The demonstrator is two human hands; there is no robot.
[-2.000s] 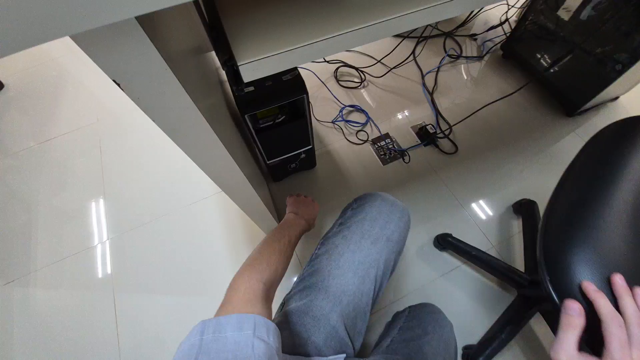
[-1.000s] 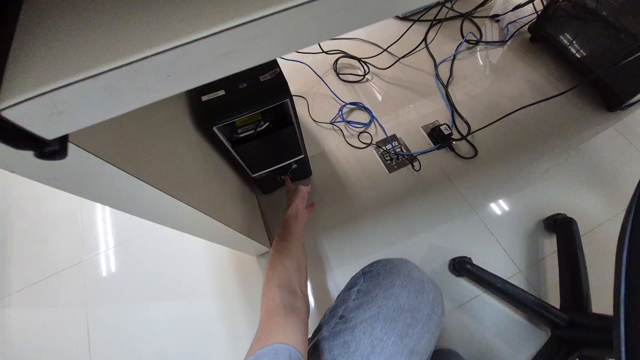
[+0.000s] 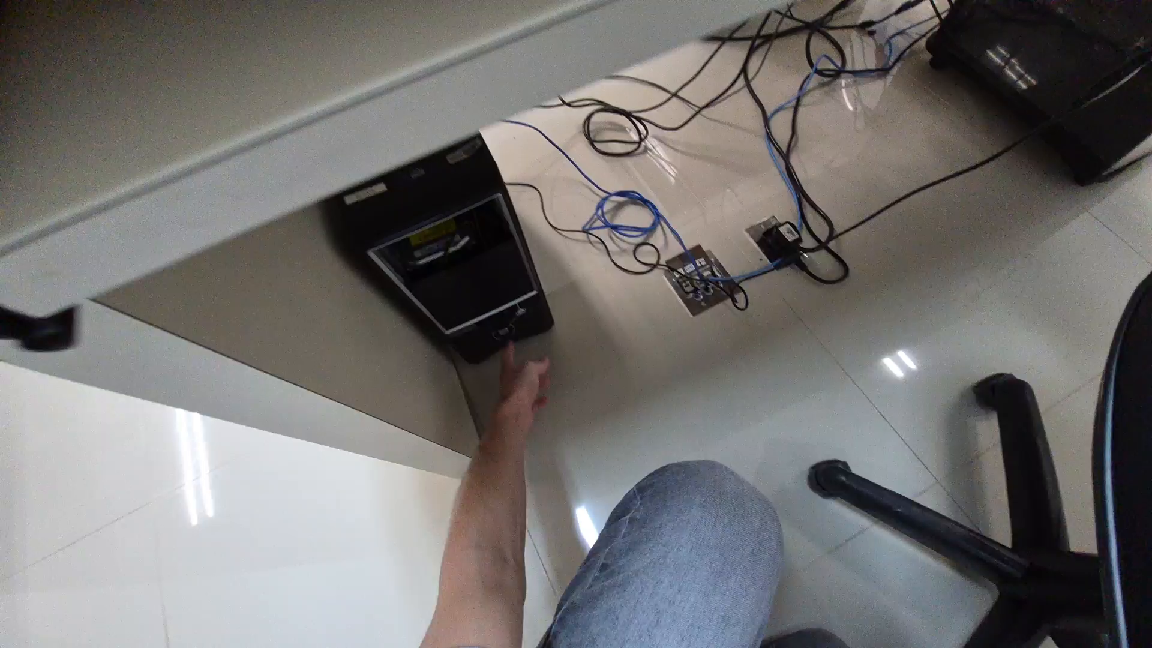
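A black desktop computer tower (image 3: 454, 261) stands on the floor under the desk, against the desk's side panel. My left hand (image 3: 524, 382) reaches down to the lower end of its front, index finger stretched out at the small round part there; whether the fingertip touches it I cannot tell. Nothing is held in this hand, and the other fingers are loosely bent. My right hand is outside the view. Right of the tower, a coiled blue cable (image 3: 627, 214) runs to a metal floor socket plate (image 3: 700, 281).
Above is the desk edge (image 3: 360, 117), with its side panel (image 3: 297, 360) at the left. A black plug (image 3: 781, 241) sits in a second floor outlet among black cables. Another black computer case (image 3: 1035, 81) is at the upper right, a swivel chair base (image 3: 927, 531) at the lower right.
My left hand has moved from the floor beside the tower to the tower's front. My right hand, on the chair two seconds ago, has left the view. The view has moved closer to the desk.
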